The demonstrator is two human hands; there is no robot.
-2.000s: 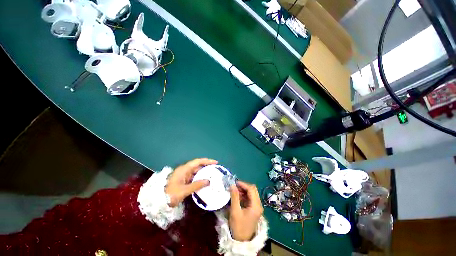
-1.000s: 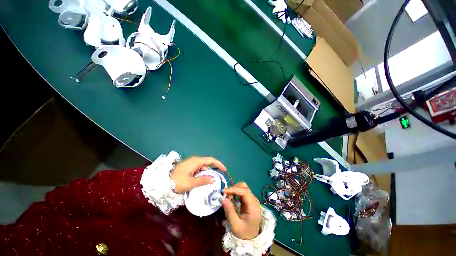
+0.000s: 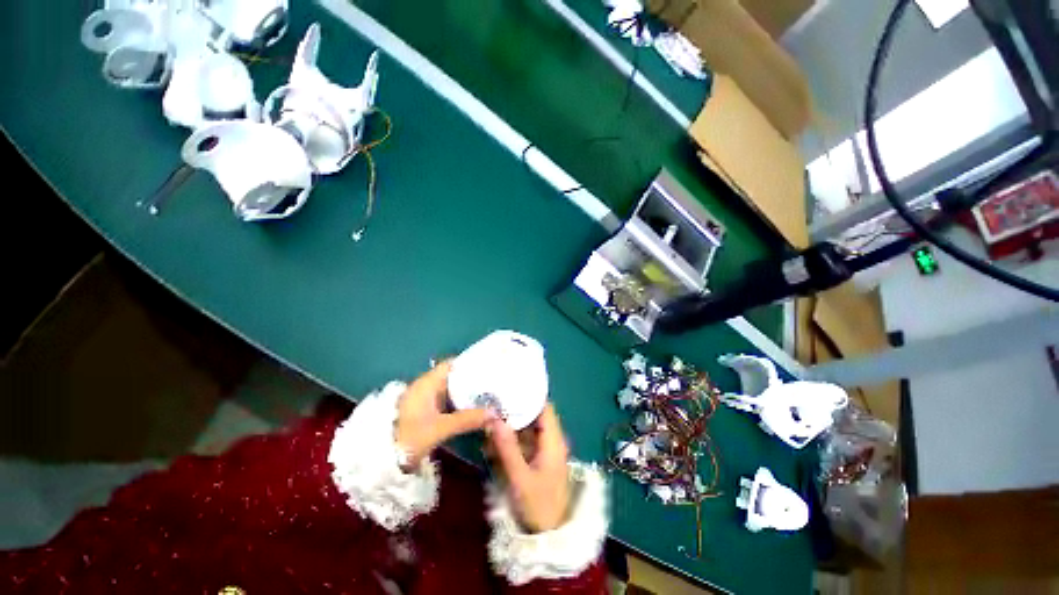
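Note:
A white round plastic housing [image 3: 502, 370] is held over the bench's near edge, its smooth domed side showing with a small dark slot near the top. My left hand [image 3: 427, 416] grips it from the left, thumb at its lower rim. My right hand [image 3: 534, 463] touches the lower rim from below, fingertips close to my left thumb. A small greyish part shows at the rim by the fingertips; it is too blurred to tell what it is. No wires show at the housing.
White housings with leads [image 3: 261, 163] stand at upper left. A screw feeder [image 3: 653, 258] stands mid-bench, the black screwdriver [image 3: 743, 291] reaching over it. A motor pile [image 3: 668, 424], loose white shells [image 3: 799, 407] and a plastic bag [image 3: 862, 477] lie at right. An open cardboard box [image 3: 755, 151] is beyond.
The housing has moved up and been turned, so its domed side shows where the silvery motor and its seat showed before. Both hands moved with it.

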